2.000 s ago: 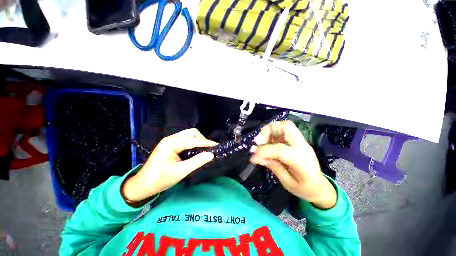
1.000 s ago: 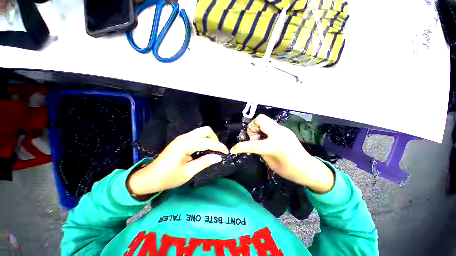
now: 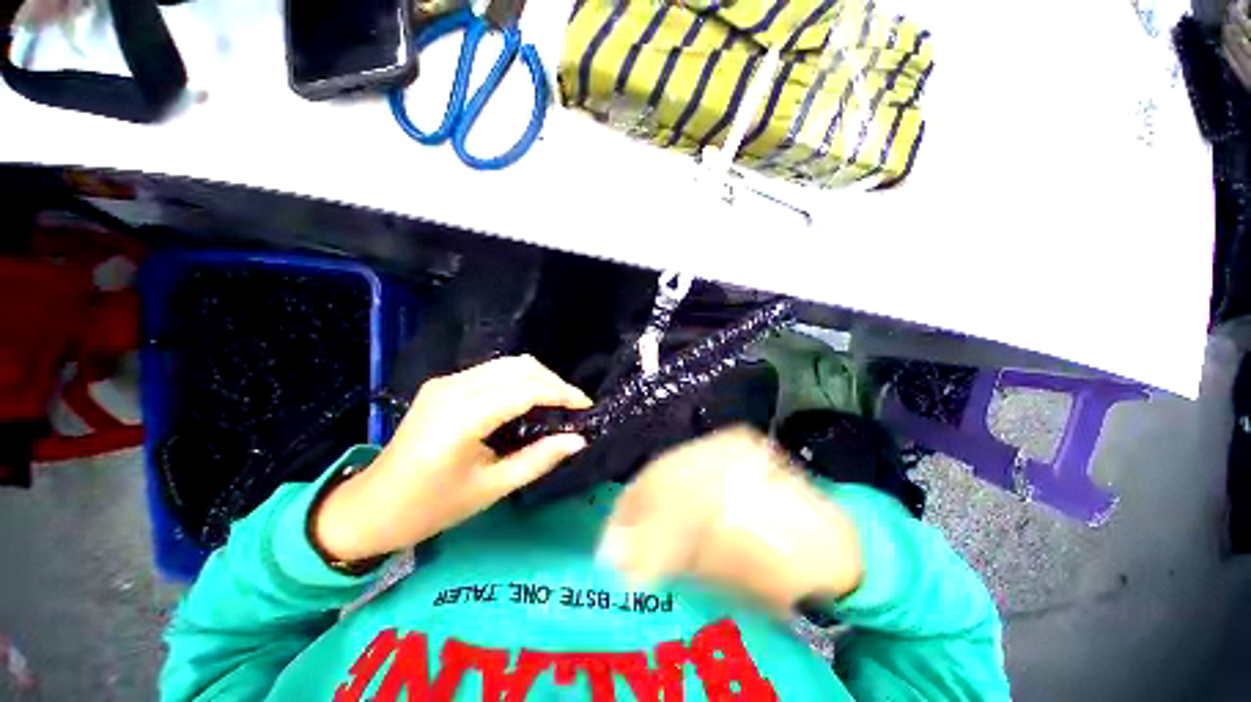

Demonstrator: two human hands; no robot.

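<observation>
The black garment edge with white-flecked braided trim (image 3: 686, 373) runs from my left hand up to the right, below the table edge. My left hand (image 3: 467, 446) pinches the trim's lower left end between thumb and fingers. My right hand (image 3: 727, 521) is blurred, off the trim, in front of my chest; I cannot tell whether its fingers hold anything. A whitish clip with a tie (image 3: 661, 318) hangs from the table edge and meets the trim. No needle or thread can be made out.
On the white table (image 3: 960, 261) lie a yellow striped bundle (image 3: 748, 89), blue-handled scissors (image 3: 473, 103), a phone (image 3: 350, 48) and a black strap (image 3: 158, 69). A blue crate (image 3: 151, 412) stands left; a purple stool (image 3: 1084, 446) stands right.
My right hand has moved off the trim, down towards my chest. The trim shows as a straight slanted band again. My left hand still pinches it. The view has shifted slightly.
</observation>
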